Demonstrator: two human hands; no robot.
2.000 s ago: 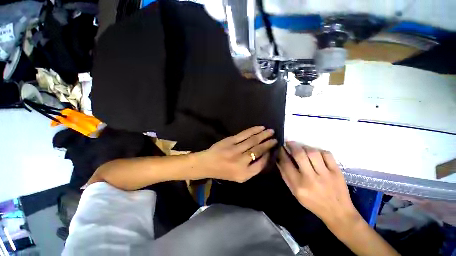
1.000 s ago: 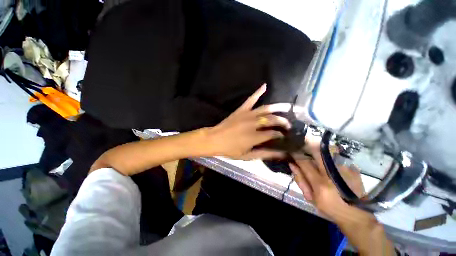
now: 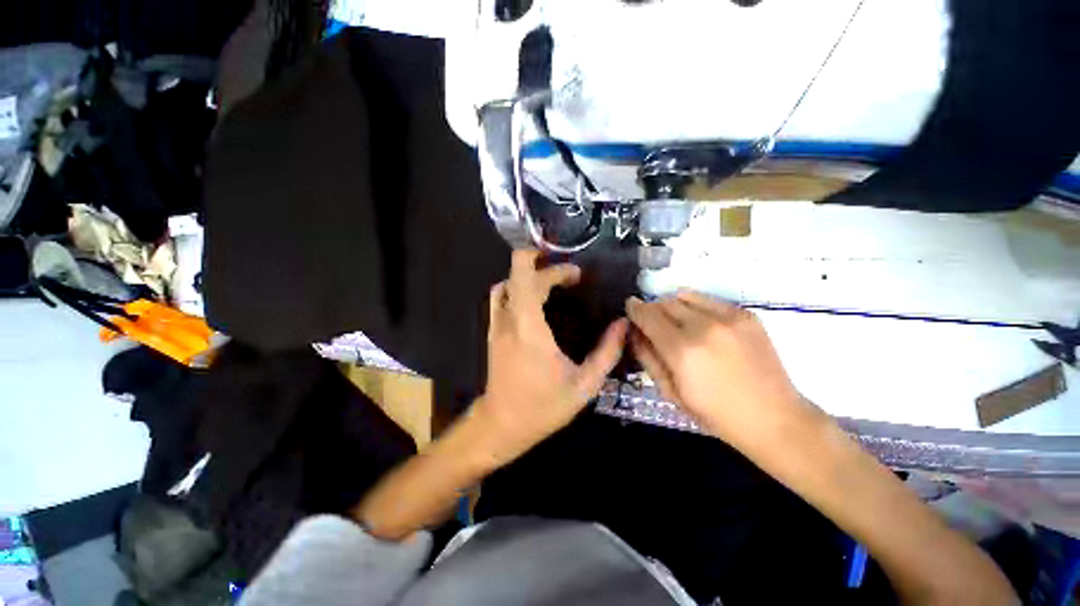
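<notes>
A large dark brown-black garment panel [image 3: 296,201] lies left of and under the needle area of the white sewing machine head [image 3: 711,83]. My left hand [image 3: 539,343] lies on the cloth's right part, fingers spread, its fingertips just below the shiny metal loop [image 3: 503,178]. My right hand [image 3: 711,361] is right of it, thumb and fingers together at the cloth's right edge below the presser area, holding that edge. The two hands' fingertips nearly meet. The stitching point under the head is partly hidden.
Orange-handled scissors or an orange bag [image 3: 166,329] lie at the far left, near cream scraps [image 3: 113,249] and dark cloth [image 3: 261,414]. A small brown plate [image 3: 1021,395] and dark snips [image 3: 1054,343] lie at the right. The table's tape-like front edge [image 3: 888,452] runs below.
The view has swung back so the machine head is across the top. My left hand has turned, fingers now pointing up toward the needle area. My right hand has come out from behind the machine parts.
</notes>
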